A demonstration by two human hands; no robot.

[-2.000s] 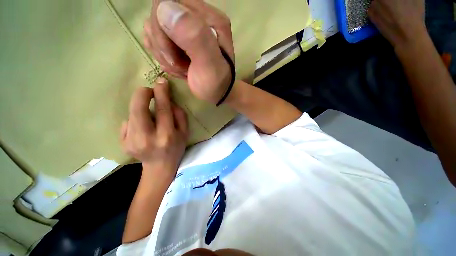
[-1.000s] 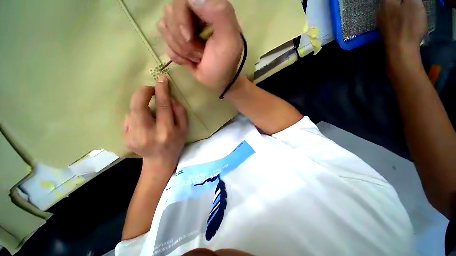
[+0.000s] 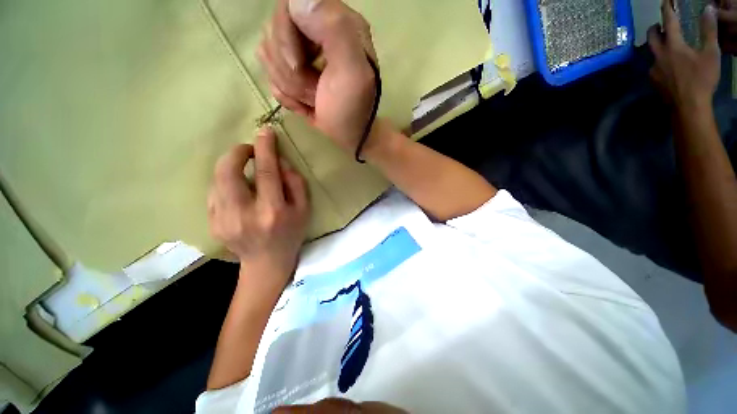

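A khaki bag panel lies flat with a lengthwise seam. A small gold metal ornament sits at the seam. My left hand rests on the panel, its index fingertip touching the ornament's near edge. My right hand is a fist around a thin pointed tool; only its dark shaft shows, its tip at the ornament. The handle is hidden in the fist. A black cord loops at my right wrist.
A blue-rimmed tray with a glittery grey mass stands at the upper right. Another person's hands hold a grey piece beside it. A white board with yellow tape scraps shows under the panel's edge. More khaki panels lie at left.
The other person's hand has moved right, off the tray, and now holds a grey piece. My right fist has come down and tilted, showing the tool shaft. My left hand stays at the ornament.
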